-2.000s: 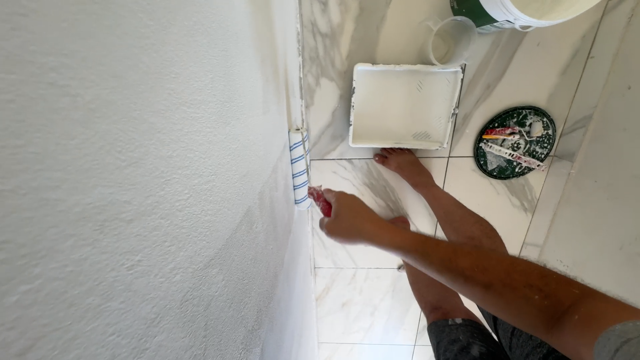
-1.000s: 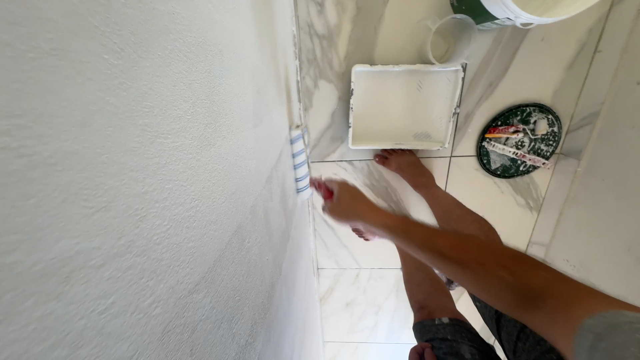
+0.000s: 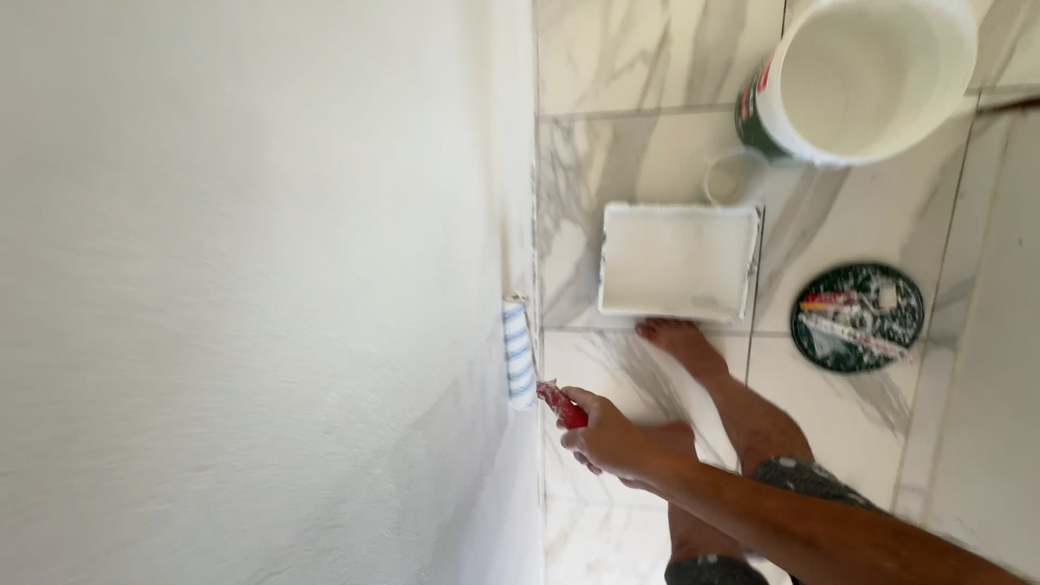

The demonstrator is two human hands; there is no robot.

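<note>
My right hand (image 3: pixel 605 435) is closed around the red, paint-spattered handle (image 3: pixel 566 409) of a paint roller. The roller's white sleeve with blue stripes (image 3: pixel 518 353) lies against the white wall (image 3: pixel 244 284), close to where the wall meets the floor. Beyond the hand, a white paint tray (image 3: pixel 676 262) holds whitish paint, its near edge by the toes of one bare foot (image 3: pixel 678 337). My left hand is out of the frame.
A large, pale-lined bucket (image 3: pixel 873 81) stands at the upper right, beside a small translucent cup (image 3: pixel 727 180). A dark green, paint-marked lid (image 3: pixel 857 318) carries several small tools on the marble-patterned tile floor (image 3: pixel 634 154). Both legs are below the tray, partly behind the arm.
The view has shifted, so more of the bucket shows. The roller stays in my right hand, at nearly the same part of the wall edge.
</note>
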